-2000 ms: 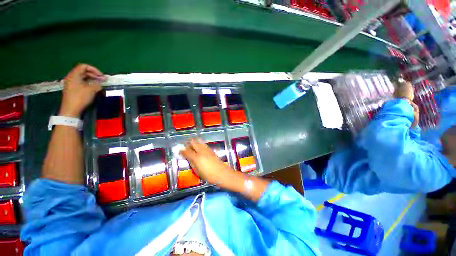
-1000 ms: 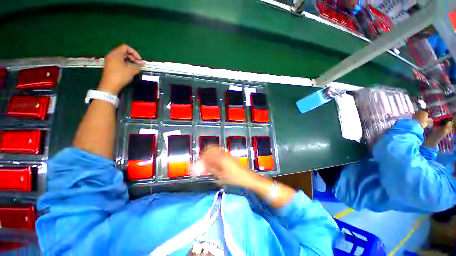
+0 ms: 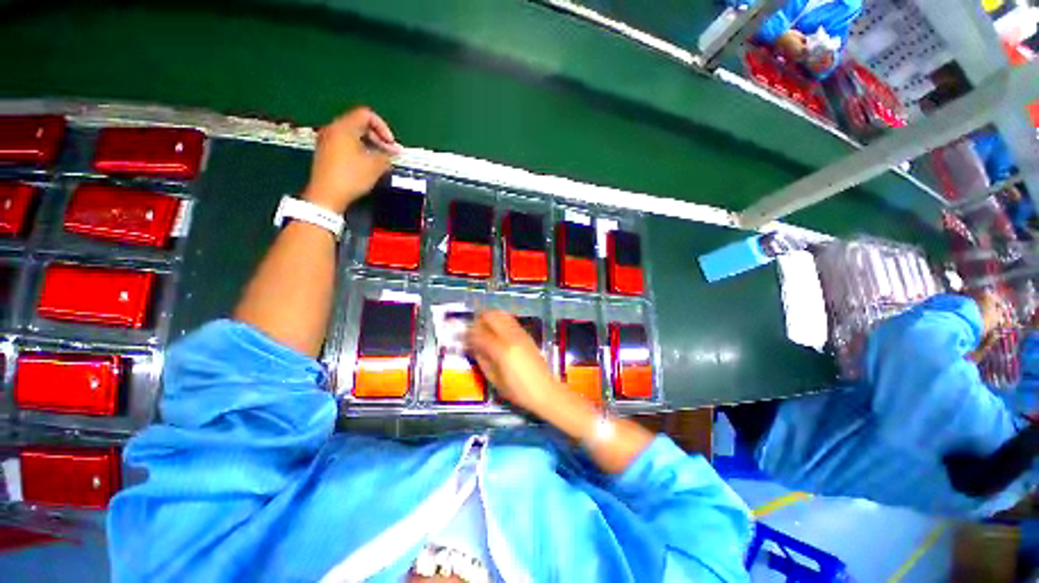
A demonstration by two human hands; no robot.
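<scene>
Several flip phones [image 3: 395, 232], black above and red or orange below, lie in two rows in a clear blister tray [image 3: 444, 298]. My left hand [image 3: 353, 157] is at the tray's upper left corner, by the belt's pale edge, fingers curled; I cannot tell whether it holds anything. My right hand [image 3: 507, 355] is over the lower row, at the second and third phones from the left, partly covering them. A small whitish patch shows at its fingertips, but it is too blurred to tell a cloth from glare.
Another tray with closed red phones [image 3: 100, 295] lies at left. A light-blue bottle [image 3: 735, 259], a white sheet [image 3: 803, 298] and stacked clear trays [image 3: 875, 279] are at right, beside a person's blue sleeve [image 3: 929, 370]. A metal frame [image 3: 877, 156] crosses above; a green belt [image 3: 456, 97] runs behind.
The view has shifted, so the trays appear further right. My right hand has moved left along the lower row of phones. My left hand stays at the tray's upper left corner.
</scene>
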